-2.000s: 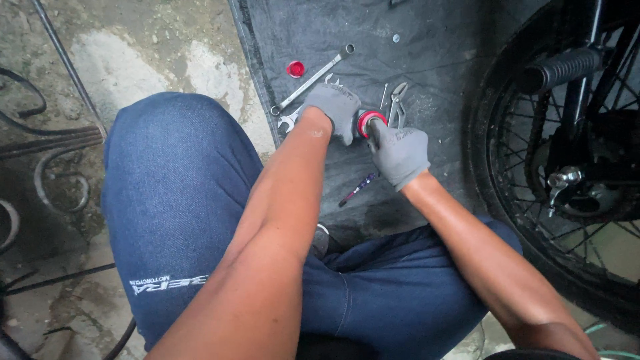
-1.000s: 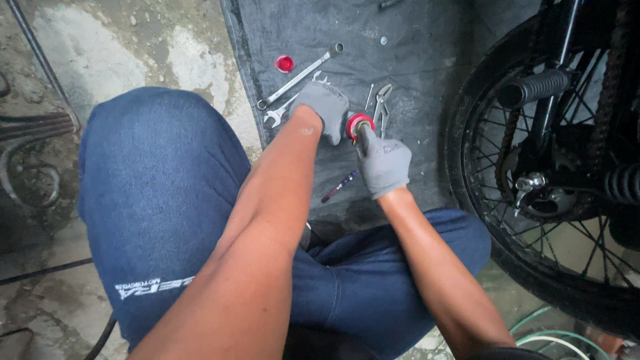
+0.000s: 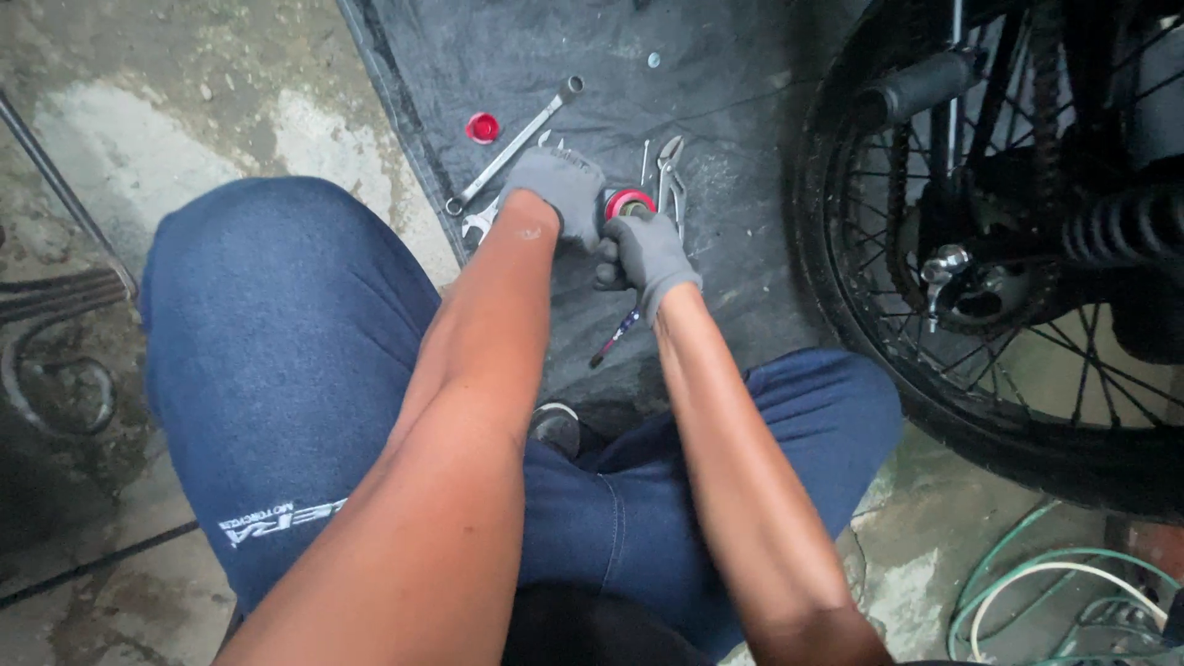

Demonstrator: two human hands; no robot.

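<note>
My left hand [image 3: 559, 190], in a grey glove, is over the dark cloth beside a red round part [image 3: 630, 204]; whether it grips anything is hidden. My right hand [image 3: 647, 256], also gloved, has its fingers at the lower side of that red part, and its grip is partly hidden. A long ring wrench [image 3: 516, 146] lies left of my left hand, with the open end of another wrench [image 3: 481, 223] below it. Slip-joint pliers [image 3: 672, 176] and a thin metal rod [image 3: 646, 162] lie beyond my right hand. A slim pen-like tool [image 3: 615, 339] rests below it.
A red cap [image 3: 482, 128] and a small disc [image 3: 654, 60] lie on the dark cloth [image 3: 740, 120]. A motorcycle wheel [image 3: 832, 305] stands at the right. Green and white hoses [image 3: 994, 592] coil at lower right; metal bars [image 3: 60, 190] lie at left.
My right wrist has turned and the hand now sits closer to my left hand. The tools on the cloth have kept their places.
</note>
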